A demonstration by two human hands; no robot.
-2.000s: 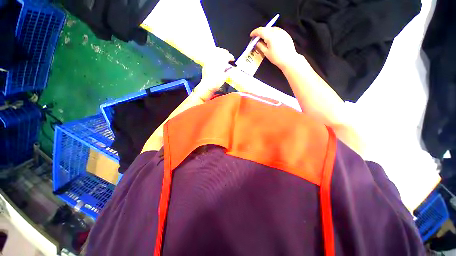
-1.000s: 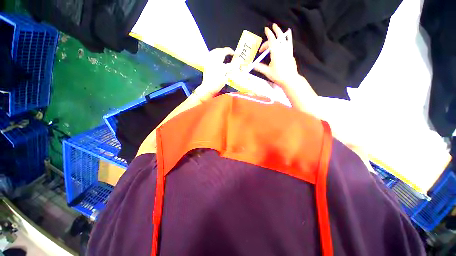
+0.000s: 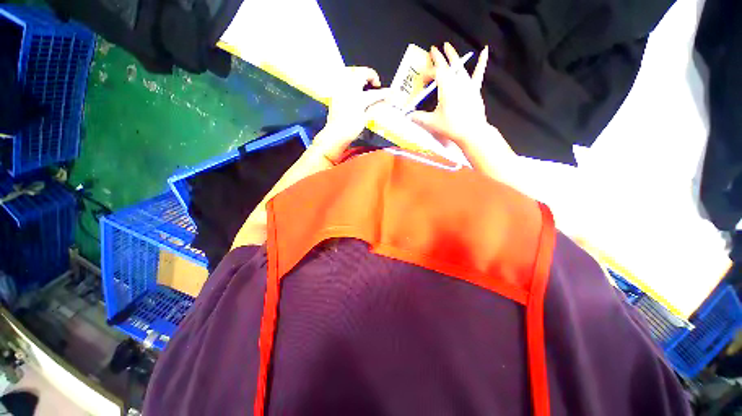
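A black garment piece (image 3: 521, 73) lies rumpled on the white-topped table. My left hand (image 3: 351, 104) holds a small tan-yellow marking template (image 3: 411, 75) with dark handwriting by its lower end, over the garment's near edge. My right hand (image 3: 460, 96) is just right of the template, with a thin white marking pen (image 3: 429, 91) held between its fingers. The pen slants across the template's right side, its lower end close to my left hand. Some fingers of my right hand point up and apart. Whether the pen touches the cloth cannot be told.
A dark garment heap (image 3: 154, 32) lies at the upper left, another (image 3: 722, 114) at the right edge. Blue crates stand on the green floor at left; a near one (image 3: 122, 268) holds brown cardboard, and black cloth (image 3: 244, 191) lies beside it. Another blue crate (image 3: 708, 333) is at lower right.
Since two seconds ago, the template has come up more into view and my right hand has moved down and turned, fingers spread, with the pen now pointing the other way. Little changed in the last second.
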